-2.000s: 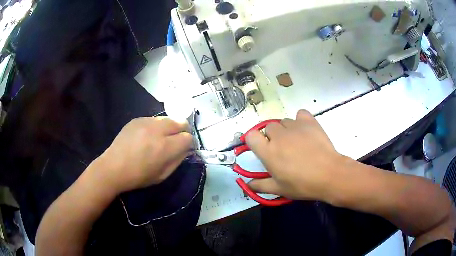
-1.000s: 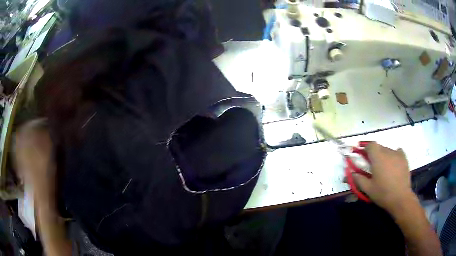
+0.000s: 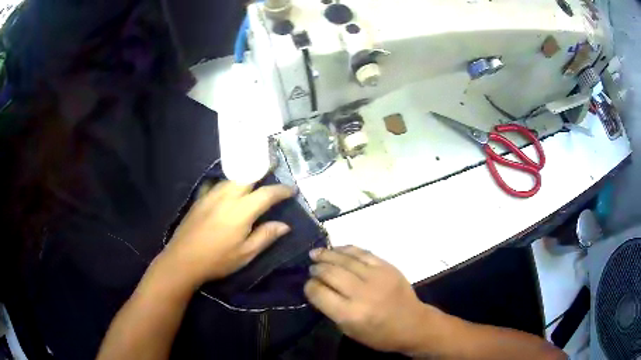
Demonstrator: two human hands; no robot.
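The dark garment [image 3: 119,176] covers the left of the table, its round opening edge [image 3: 246,308] with pale stitching lying just in front of the machine's needle area. My left hand [image 3: 228,228] lies on the cloth inside the opening, thumb and fingers spread apart, pressing on a dark fold. My right hand [image 3: 362,292] is at the right side of the opening, its fingertips on the pale-stitched edge. Whether they pinch the cloth is hard to tell. The red-handled scissors [image 3: 516,160] lie on the machine bed to the right, blades pointing left.
The cream sewing machine [image 3: 422,35] spans the back. A white oval attachment [image 3: 242,126] stands just behind my left hand. The presser foot area [image 3: 309,148] is right of it. The white table [image 3: 436,232] runs to the right, with a fan [image 3: 622,302] at the lower right.
The scissors have left my right hand and lie on the machine bed. My left hand has come from the far left onto the opening. My right hand has moved left to the cloth edge.
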